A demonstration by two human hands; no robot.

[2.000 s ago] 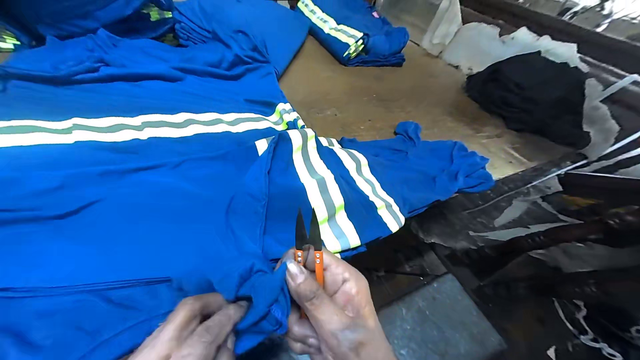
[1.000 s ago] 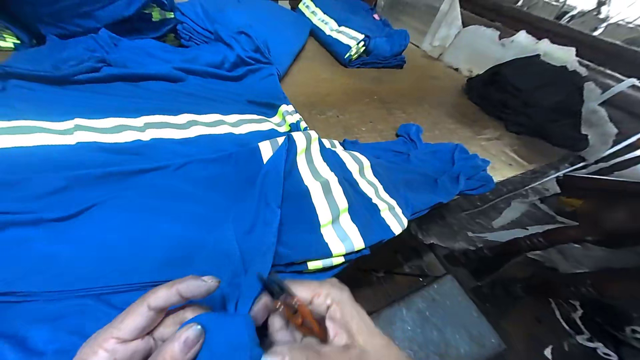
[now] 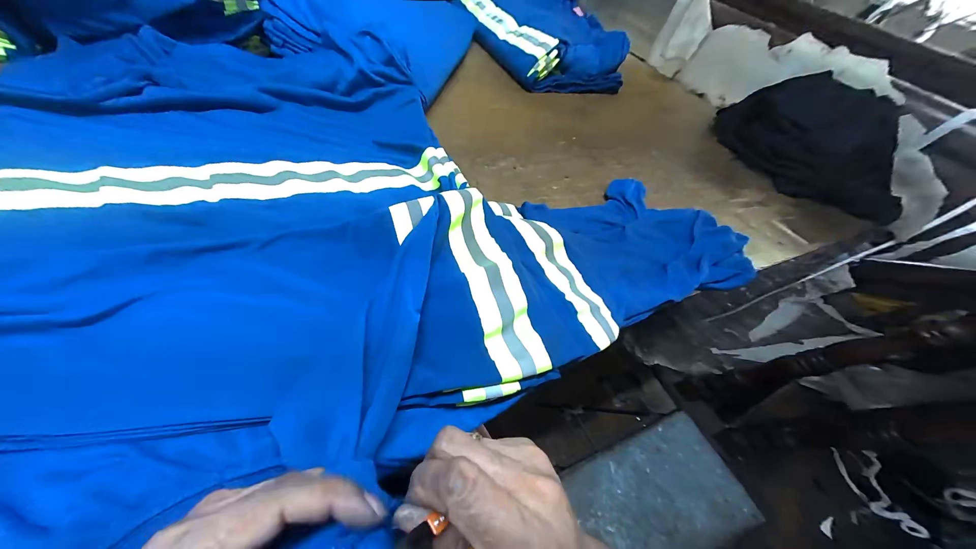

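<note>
A blue fabric garment (image 3: 191, 305) with white and grey reflective tape (image 3: 229, 183) lies spread over the left and middle of the head view. At the lower edge my left hand (image 3: 282, 507) pinches a bunched part of the blue cloth. Close to its right, my right hand (image 3: 492, 492) is closed around small orange-handled thread snips (image 3: 436, 523), mostly hidden by the fingers; their dark blades lie low against the cloth. A sleeve with reflective bands (image 3: 499, 286) reaches from the garment toward the table's edge, above my right hand.
Folded blue garments with reflective tape (image 3: 564, 57) rest on the wooden table (image 3: 579, 130) at the top. A black cloth heap (image 3: 816, 145) sits on pale torn material at the right. Beyond the table's edge are a grey flat panel (image 3: 659, 488) and white strips below.
The snips were upright with blades spread two seconds ago; now they are low and mostly covered by my right hand. My left hand has shifted right since one second ago, close to my right hand.
</note>
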